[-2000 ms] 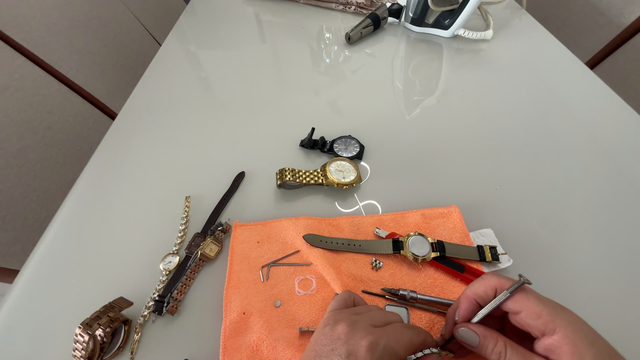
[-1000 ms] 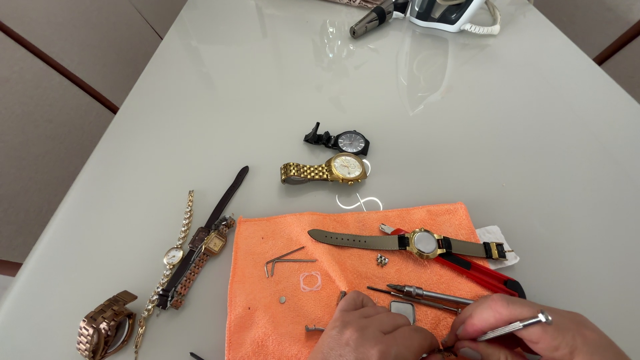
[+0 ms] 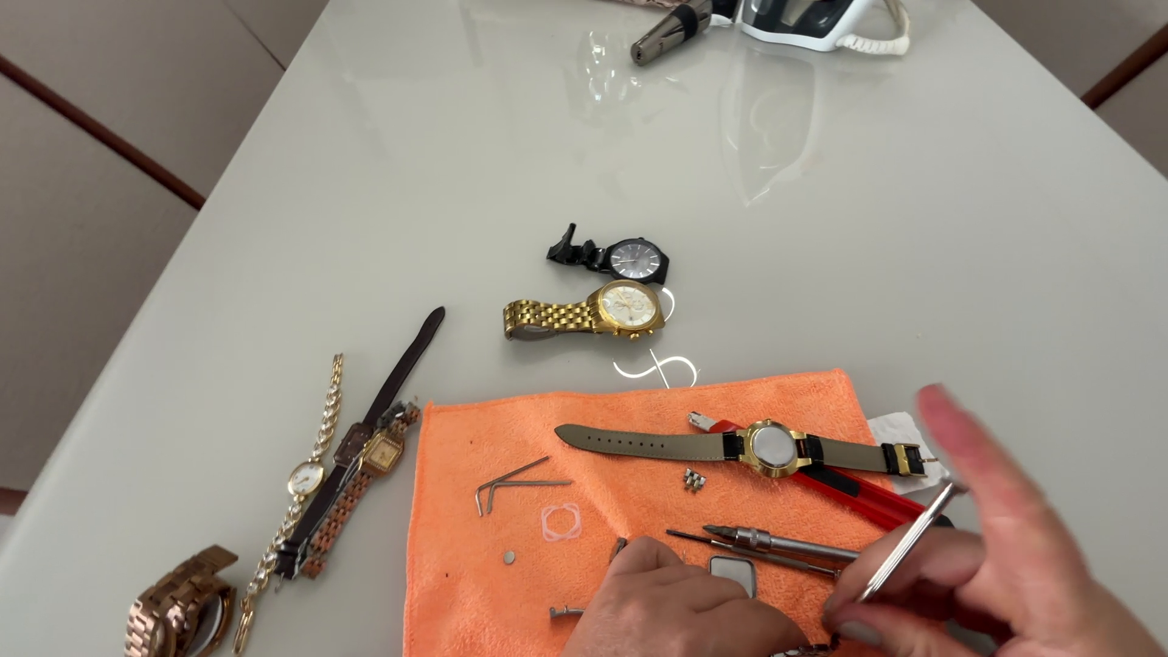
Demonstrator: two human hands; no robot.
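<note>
My right hand (image 3: 995,566) holds a slim silver precision screwdriver (image 3: 908,547), tilted, with its index finger raised off the handle's end. My left hand (image 3: 680,607) is closed at the bottom, against a metal watch bracelet (image 3: 803,650) that shows only at the lower edge; the rest is hidden. Around them on the orange cloth (image 3: 493,602) lie a thicker screwdriver (image 3: 785,542), a thin dark-tipped one, a square steel case back (image 3: 733,575), a face-down gold watch with a leather strap (image 3: 772,448), a red cutter (image 3: 862,497), loose bracelet links (image 3: 693,480) and bent metal pins (image 3: 520,484).
A gold watch (image 3: 628,307) and a black watch (image 3: 636,261) lie beyond the cloth. Several watches, among them a rose-gold one (image 3: 173,607), lie at the left. A small round cell (image 3: 509,557) and a pink gasket (image 3: 561,522) rest on the cloth. A clothes iron (image 3: 794,23) stands far back.
My right index finger has lifted and straightened away from the screwdriver's end, and the screwdriver stands more upright than one second ago. My left hand has stayed about where it was.
</note>
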